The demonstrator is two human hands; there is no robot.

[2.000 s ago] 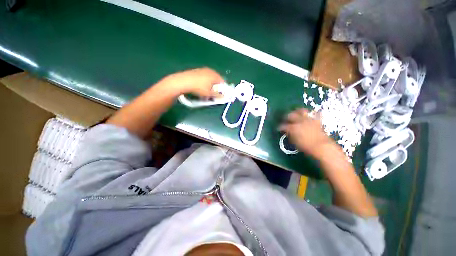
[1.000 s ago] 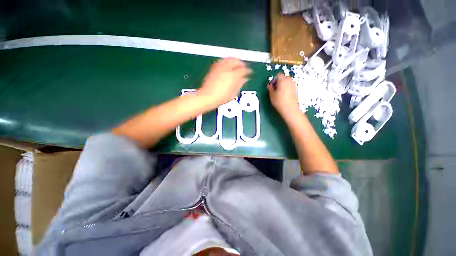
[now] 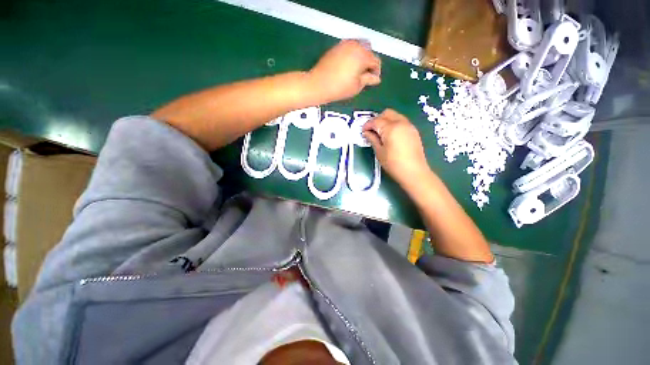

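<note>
Several white loop-shaped housings lie side by side on the green surface in front of me, round ends away from me. My right hand has its fingertips pinched at the round end of the rightmost housing; whether they hold a small piece is hidden. My left hand is above and beyond the row, fingers curled, touching no housing; I cannot tell whether it holds anything. Small white inserts lie in a scattered pile right of my right hand.
An untidy heap of white housings lies at the far right. A brown board is behind the inserts. A white strip crosses the green surface. A tiny ring lies beyond my left forearm. A cardboard carton stands at left.
The head view has shifted. Since two seconds ago my left hand has let go of a housing, and the row has grown. My right hand has moved from the insert pile to the rightmost housing.
</note>
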